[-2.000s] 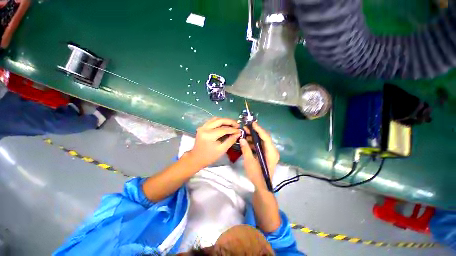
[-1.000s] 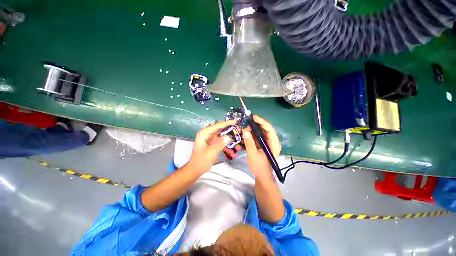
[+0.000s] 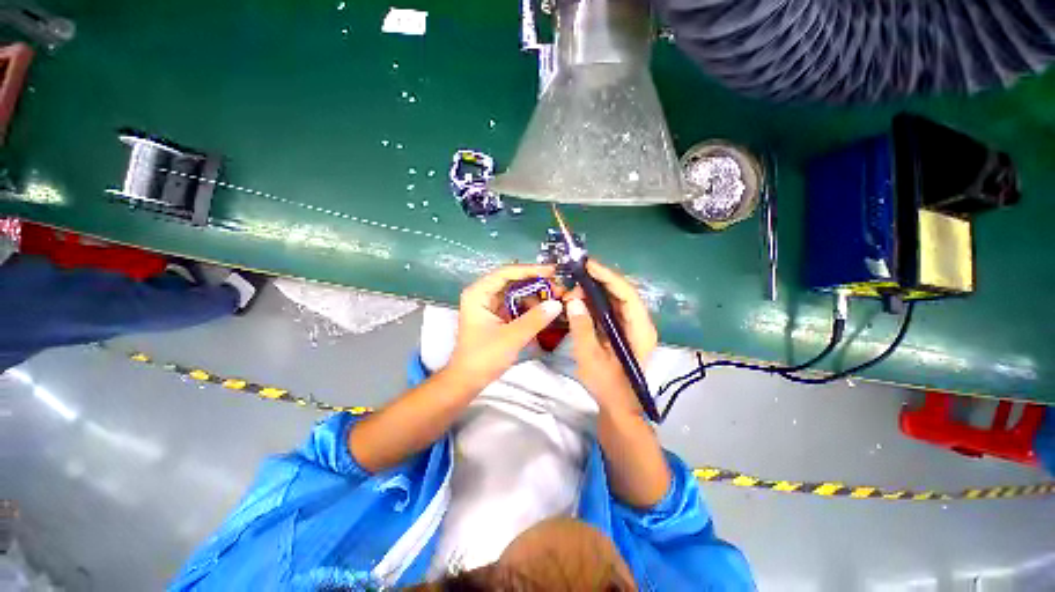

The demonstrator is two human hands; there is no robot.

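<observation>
My left hand (image 3: pixel 495 322) holds a small rounded device assembly (image 3: pixel 531 297) between thumb and fingers. My right hand (image 3: pixel 613 330) holds the black soldering iron (image 3: pixel 611 320), tip pointing up and away, and its fingertips are close to the assembly. Whether they touch it is unclear. More small dark and silver parts (image 3: pixel 560 248) lie just beyond the fingers, beside the iron's front end. Another housing frame with yellow spots (image 3: pixel 473 174) lies on the green bench (image 3: pixel 312 127). Thin solder wire (image 3: pixel 336 216) runs from the spool (image 3: pixel 162 176) towards my left hand.
The translucent fume hood (image 3: pixel 596 139) stands beyond my hands under the ribbed duct (image 3: pixel 856 46). Right are the round tin of shavings (image 3: pixel 720 184), a thin rod (image 3: pixel 772 226) and the blue soldering station (image 3: pixel 862 214). A paper slip (image 3: pixel 405 21) lies at the back.
The view has shifted. The frame in my left hand has turned and shows more openly than two seconds ago. My right hand keeps the iron in a similar pose.
</observation>
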